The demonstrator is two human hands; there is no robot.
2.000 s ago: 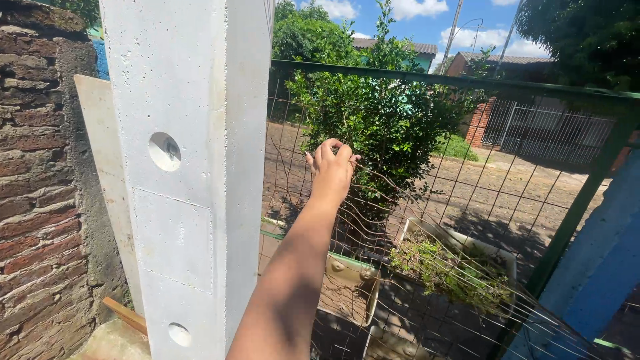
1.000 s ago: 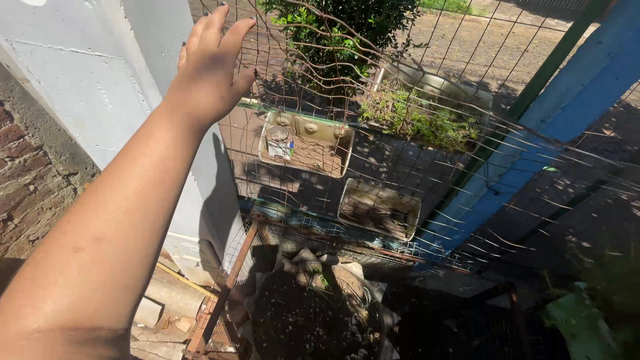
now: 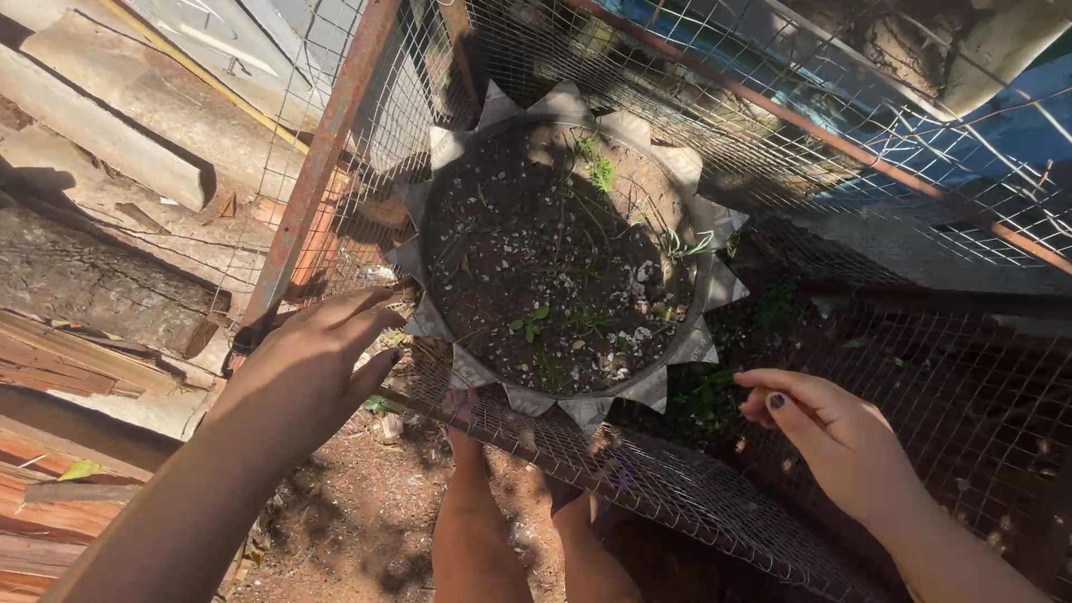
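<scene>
A round planter with a jagged, pointed rim (image 3: 624, 130) holds dark soil (image 3: 519, 243) with pale bits scattered on it. Small green seedlings (image 3: 529, 323) grow in the soil. My left hand (image 3: 331, 356) is to the left of the planter's lower edge, fingers apart and empty, near a rusty metal frame post (image 3: 314, 167). To the lower right of the planter is my right hand (image 3: 816, 427), its fingers curled; whether something thin is between them cannot be told. Wire mesh (image 3: 536, 435) runs between the planter and my legs.
Split firewood and a log (image 3: 100, 276) lie at the left beside curved roof tiles (image 3: 100, 109). A rusty bar (image 3: 779, 121) crosses the upper right with wire mesh around it. My feet stand on reddish ground (image 3: 360, 519) at the mesh's lower edge.
The view has tilted down to the planter. The hand that was raised at the wire fence is no longer there; both hands are now low, on either side of the planter.
</scene>
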